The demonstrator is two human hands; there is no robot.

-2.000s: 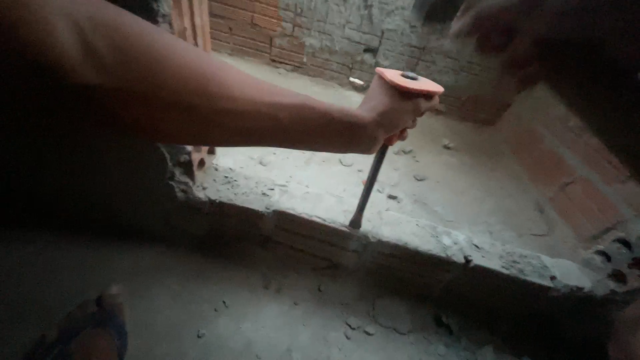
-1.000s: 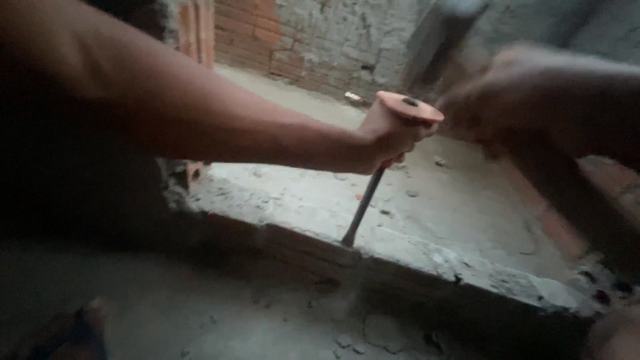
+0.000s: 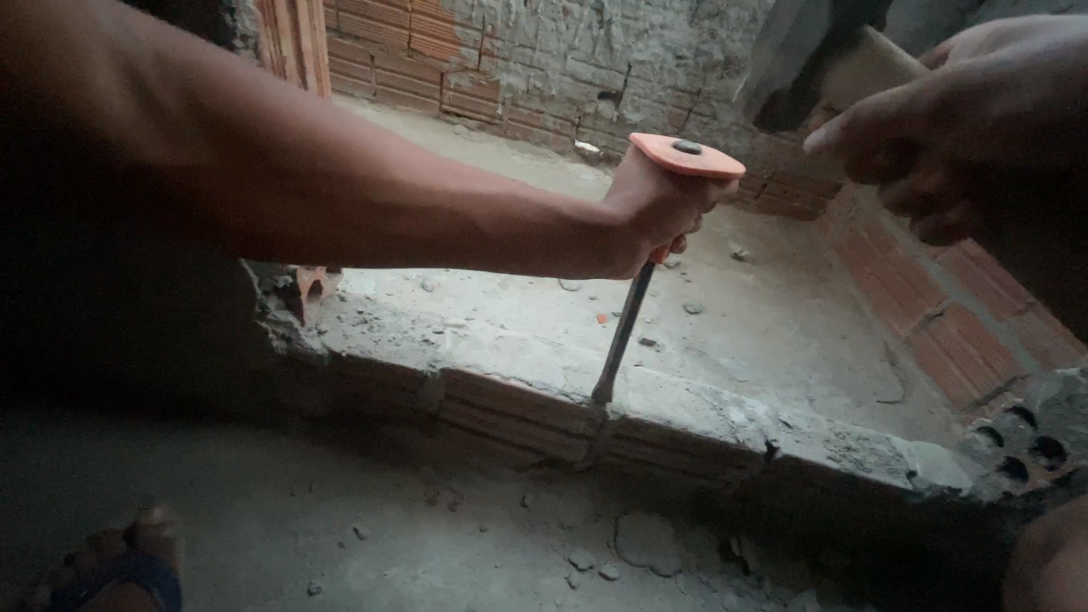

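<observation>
My left hand (image 3: 667,204) is closed around the grip of a cold chisel (image 3: 626,331), below its orange hand guard (image 3: 722,161). The dark steel shaft leans slightly, and its tip rests on the top front edge of a low hollow-brick wall (image 3: 518,408), near a mortar joint. At the upper right, my right hand (image 3: 935,136) grips the handle of a hammer (image 3: 884,64). The hammer's head is dark and blurred, raised to the right of the chisel's struck end and apart from it.
Mortar crumbs lie on the floor (image 3: 408,527) before the low wall and on the surface behind it. Broken hollow bricks (image 3: 1024,442) stand at its right end. Brick walls rise behind and at the right. A sandaled foot (image 3: 127,565) is at the lower left.
The right hand and hammer, blurred close to the chisel's guard one second ago, are now farther up and right. The left hand still holds the chisel on the low wall.
</observation>
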